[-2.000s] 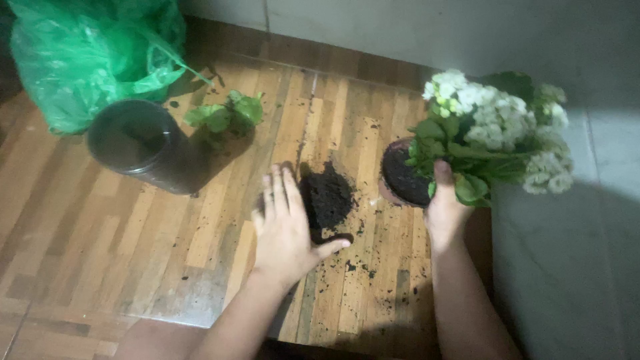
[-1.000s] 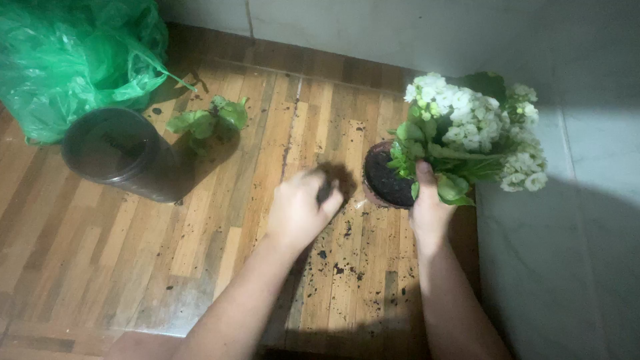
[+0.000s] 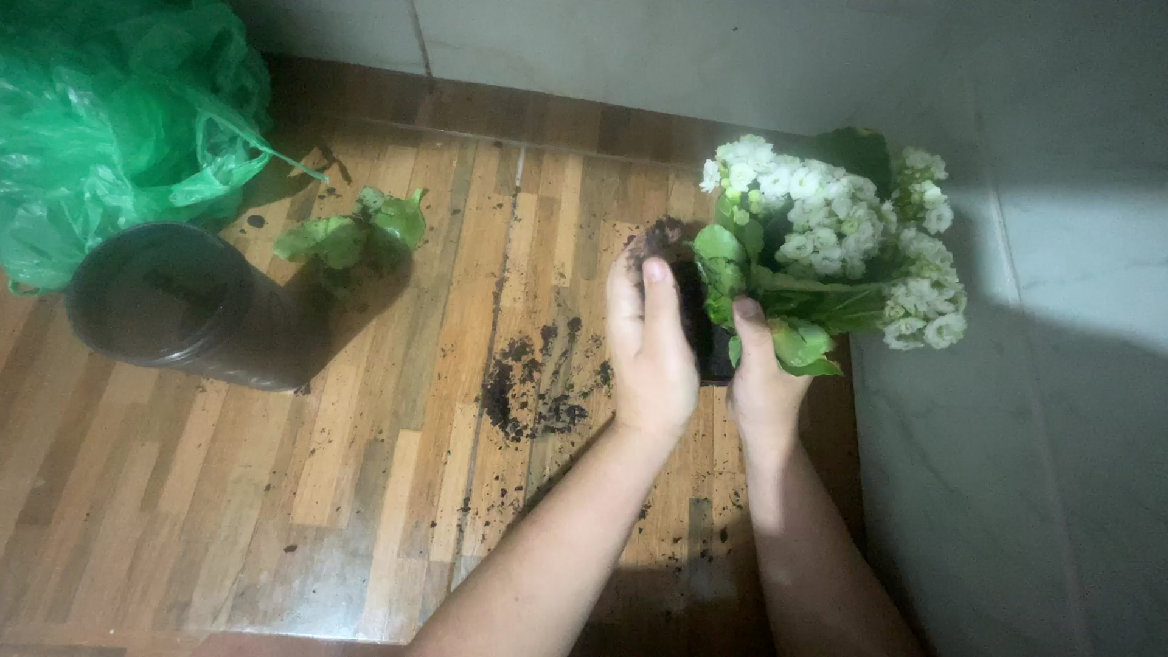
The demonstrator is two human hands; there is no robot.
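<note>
A plant with clustered white flowers [image 3: 826, 210] and green leaves leans to the right over a small pot of dark soil [image 3: 712, 342]. My right hand [image 3: 766, 383] grips the pot's near right side, its thumb against the lower leaves. At the pot's left rim is my left hand [image 3: 652, 342], cupped, with dark soil [image 3: 664, 235] at its fingertips; how much it holds is hidden. Loose soil [image 3: 534, 388] lies scattered on the wood-patterned surface left of my hands. Most of the pot is covered by my hands and the leaves.
A dark translucent plastic container [image 3: 164, 297] stands at the left, against a crumpled green plastic bag [image 3: 119, 137]. A leafy cutting [image 3: 356, 228] lies right of the container. Pale marbled walls [image 3: 1031, 274] border the surface at the back and right.
My left hand has moved right from the soil pile to the pot's rim. The pile it covered earlier is now smaller and scattered. My right hand stays at the pot.
</note>
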